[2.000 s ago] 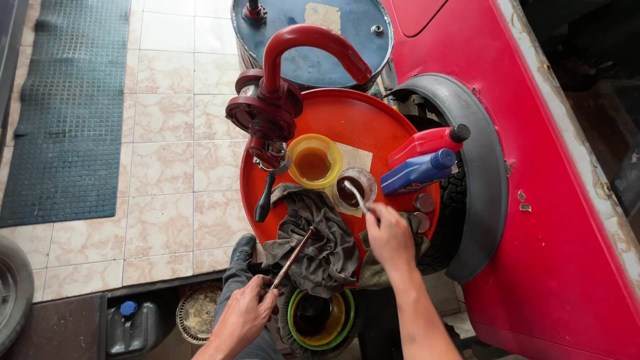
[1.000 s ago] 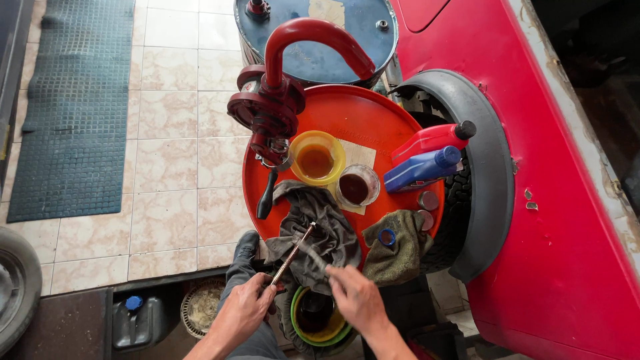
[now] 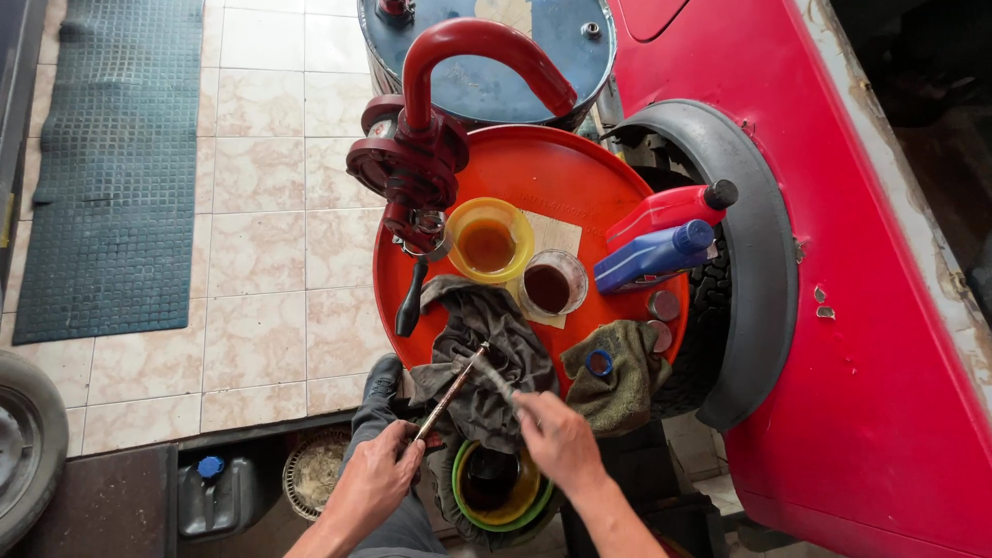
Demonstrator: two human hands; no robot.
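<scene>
My left hand (image 3: 387, 459) grips a slim metal rod (image 3: 453, 394) that slants up over a dark grey rag (image 3: 496, 341). In my right hand (image 3: 559, 438) is a thin pale tool (image 3: 494, 375), blurred, its far end close to the rod's upper end; whether they touch I cannot tell. On the red drum lid (image 3: 542, 167) stand a yellow bowl of amber liquid (image 3: 486, 244) and a clear plastic cup of dark liquid (image 3: 547, 288). A green cloth (image 3: 620, 387) with a blue cap (image 3: 599, 363) on it lies at the lid's right edge.
A red hand-crank drum pump (image 3: 415, 147) rises at the lid's left, before a blue drum (image 3: 496, 77). Red (image 3: 659, 209) and blue (image 3: 651, 256) bottles stand near the car's wheel arch (image 3: 744, 232). Nested bowls (image 3: 535, 511) sit below the lid; a black canister (image 3: 221, 496) is lower left.
Two seconds ago my right hand held the pale tool in the cup of dark liquid; it has since moved down and left to the rod. My left hand keeps holding the rod.
</scene>
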